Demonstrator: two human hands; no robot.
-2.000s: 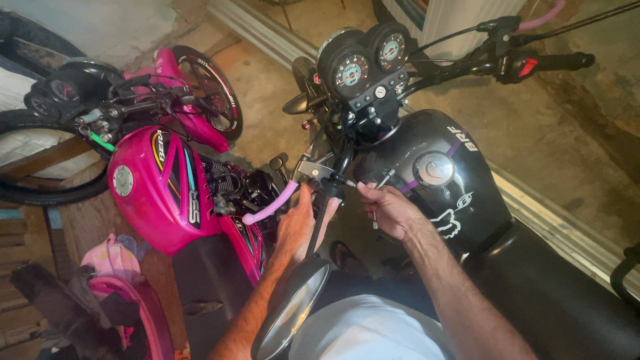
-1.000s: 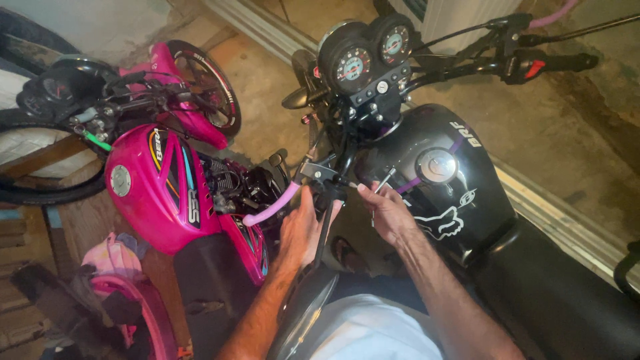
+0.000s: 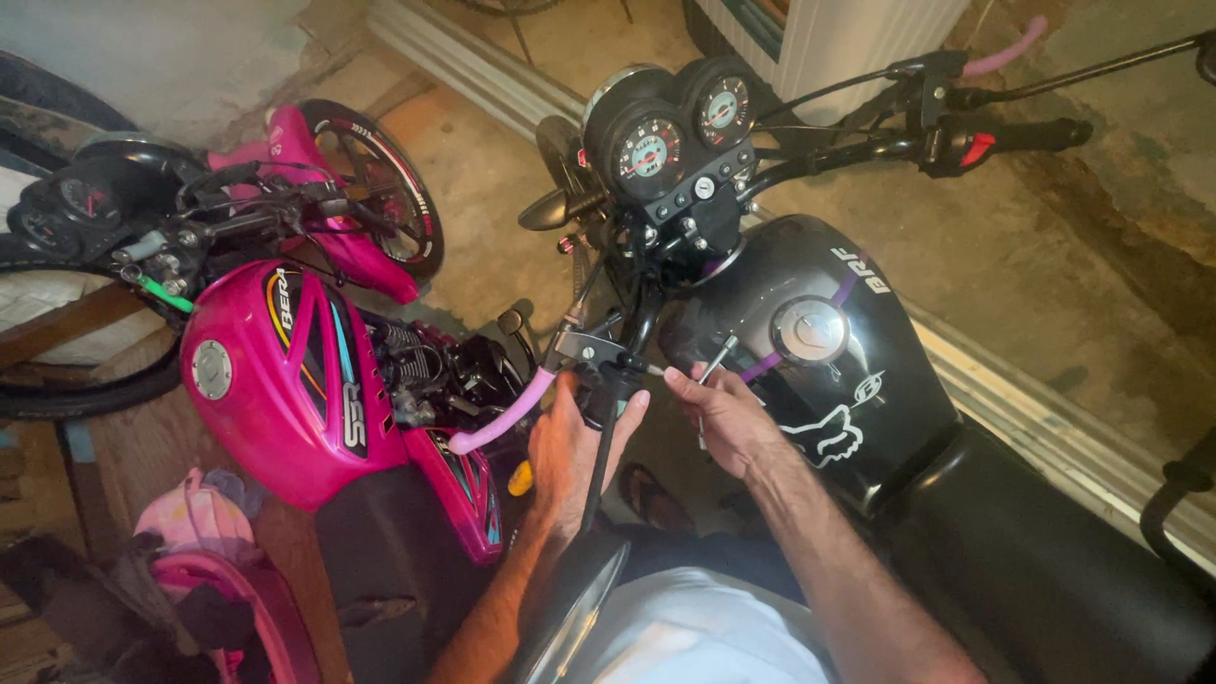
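Note:
My left hand (image 3: 570,451) is closed around the left handlebar end of the black motorcycle, below the clutch lever bracket (image 3: 581,350). A clutch lever with a pink sleeve (image 3: 503,418) sticks out to the left of that hand. My right hand (image 3: 727,408) holds a thin metal tool (image 3: 717,359), perhaps a T-handle wrench, between thumb and fingers. Its fingertips point at the bracket's near side, beside the black tank (image 3: 807,271). What the tool's tip meets is too small to tell. A mirror (image 3: 579,617) on a black stem (image 3: 600,465) hangs below the left hand.
A pink motorcycle (image 3: 261,380) stands at the left. The black one's gauges (image 3: 651,157) are ahead, its right handlebar grip (image 3: 1035,136) at upper right and its seat (image 3: 1007,532) at lower right. A pink bag or helmet-like item (image 3: 195,518) lies lower left.
The tool in my right hand has changed its tilt slightly. My left hand stays around the handlebar end, its thumb now spread more to the right.

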